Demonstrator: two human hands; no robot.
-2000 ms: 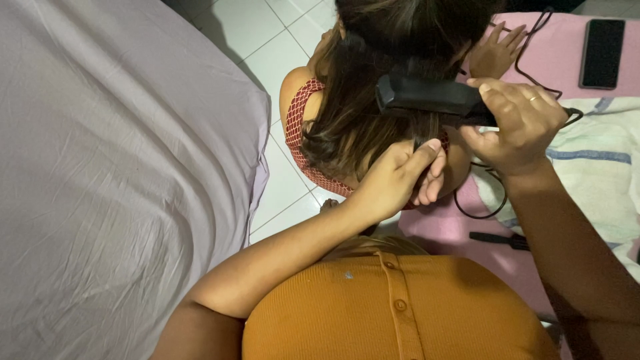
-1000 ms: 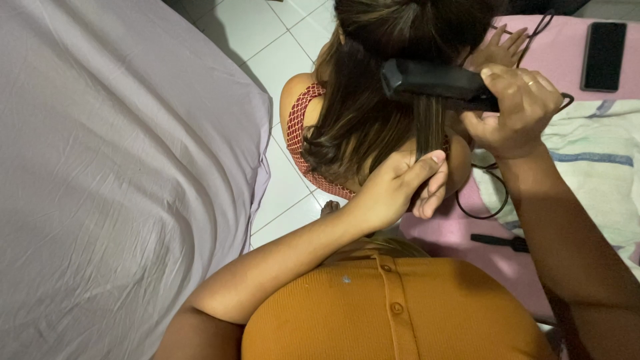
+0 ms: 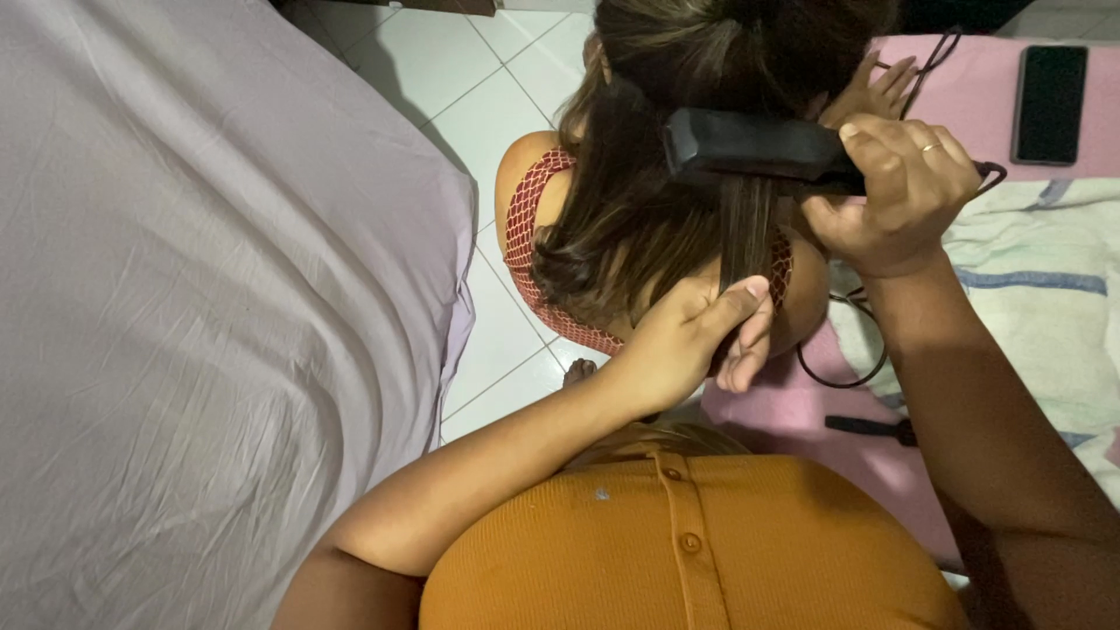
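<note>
A person with long brown hair [image 3: 630, 201] sits in front of me, back toward me, in a red patterned top. My right hand [image 3: 901, 192], with a ring on one finger, is closed around the handle of a black hair straightener [image 3: 757, 149]. A flat lock of hair [image 3: 745, 227] comes out from under the straightener's plates, which are hidden. Below it, my left hand [image 3: 709, 341] pinches the lower part of that lock between thumb and fingers.
Left is a bed or surface under a pale lilac sheet [image 3: 219, 306]. White floor tiles [image 3: 490, 385] show beside it. On the pink cover [image 3: 980, 114] at right lie a black smartphone [image 3: 1050, 105], a white cloth with blue stripes [image 3: 1041, 262], a power cord [image 3: 840, 383] and a black handled item [image 3: 866, 426].
Between two seconds ago and one second ago, a longer stretch of the lock came into view between the straightener and my left hand. Both hands keep their holds.
</note>
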